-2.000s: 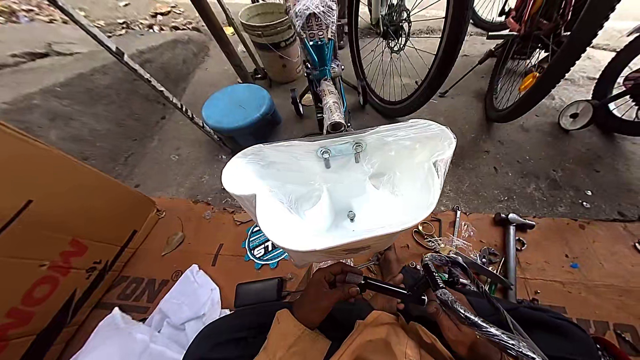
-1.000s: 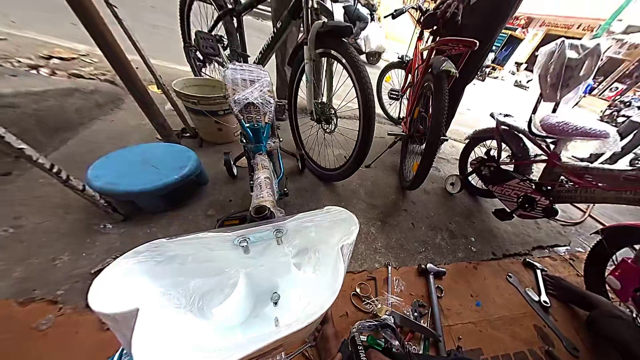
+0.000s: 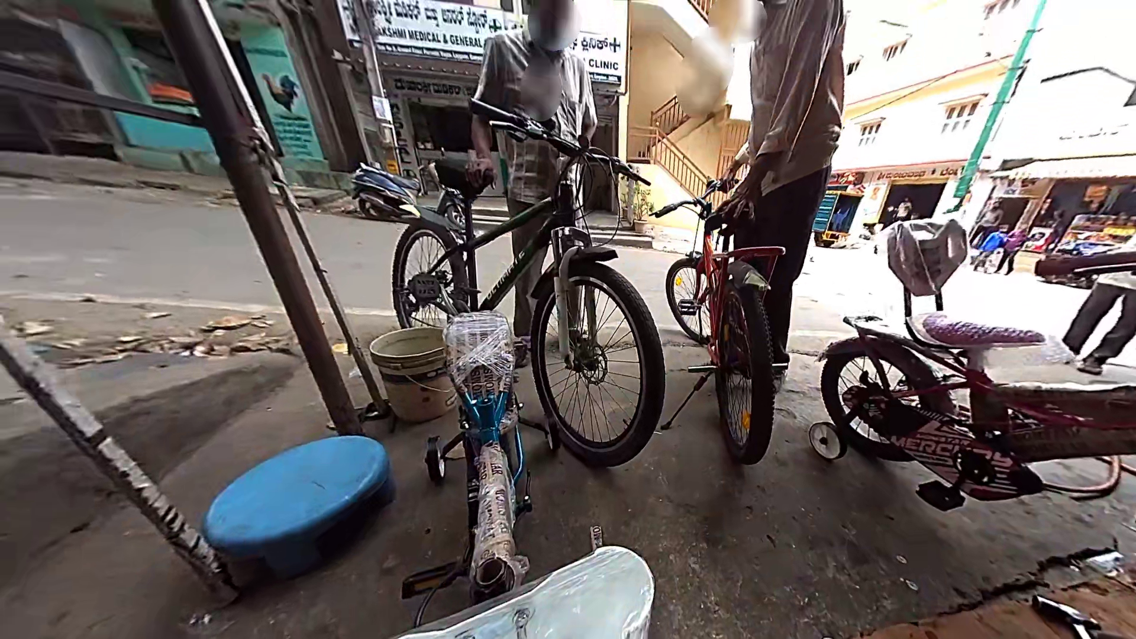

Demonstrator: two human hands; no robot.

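Note:
Neither my left hand nor my right hand shows in the head view now. At the bottom centre is the top of a white part (image 3: 568, 599) in clear plastic film. Just beyond it stands a small bicycle frame (image 3: 495, 515), blue and wrapped in printed paper and film, with a plastic-wrapped seat (image 3: 479, 346) at its far end and a training wheel (image 3: 435, 459) at its side. A pedal (image 3: 430, 579) sits low on its left.
A blue plastic stool (image 3: 297, 501) and a bucket (image 3: 413, 377) stand left of the frame. Two people stand behind a black bicycle (image 3: 599, 364) and a red bicycle (image 3: 744, 355). A child's bicycle (image 3: 958, 444) is at the right. Slanting poles (image 3: 266, 231) rise at the left.
The view has swung up toward the street. Both hands, seen two seconds ago below the white part with a black item, have left the view, and most tools have too.

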